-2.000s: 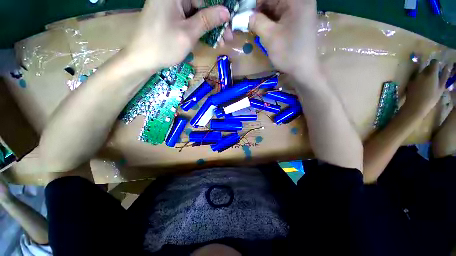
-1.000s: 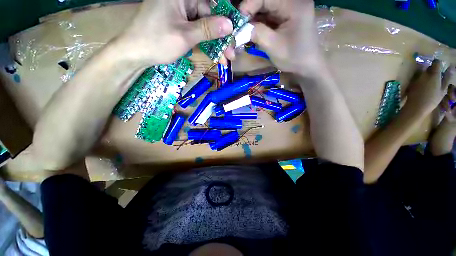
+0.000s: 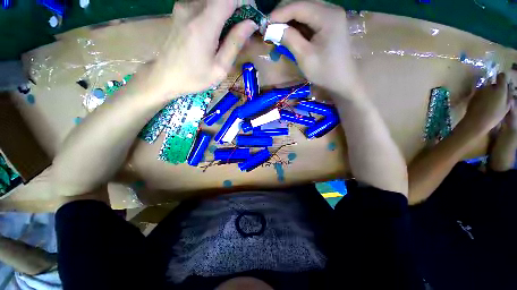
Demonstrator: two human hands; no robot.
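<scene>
My left hand (image 3: 207, 45) holds a green PCB panel (image 3: 245, 17) at the top centre, its fingers covering part of it. My right hand (image 3: 312, 39) is beside it, with a white pad (image 3: 275, 33) at the fingertips against the panel's edge. A blue battery cell (image 3: 285, 53) shows partly under my right hand; I cannot tell if it is held. Several blue battery cells (image 3: 263, 105) with thin wires lie piled below my hands, some with white pads (image 3: 266, 118). More green PCB panels (image 3: 187, 127) lie left of the pile, partly behind my left forearm.
The work lies on taped brown cardboard (image 3: 317, 164). A green belt (image 3: 136, 8) runs behind it, with blue cells (image 3: 52, 7) at its left. A single PCB panel (image 3: 437, 113) lies at right near another person's hands (image 3: 493, 105). A brown box (image 3: 20, 139) stands at left.
The panel in my left hand has tilted flatter and moved up. Both hands have shifted slightly. Blue cells have appeared on the belt at top left, and those at top right have mostly left view.
</scene>
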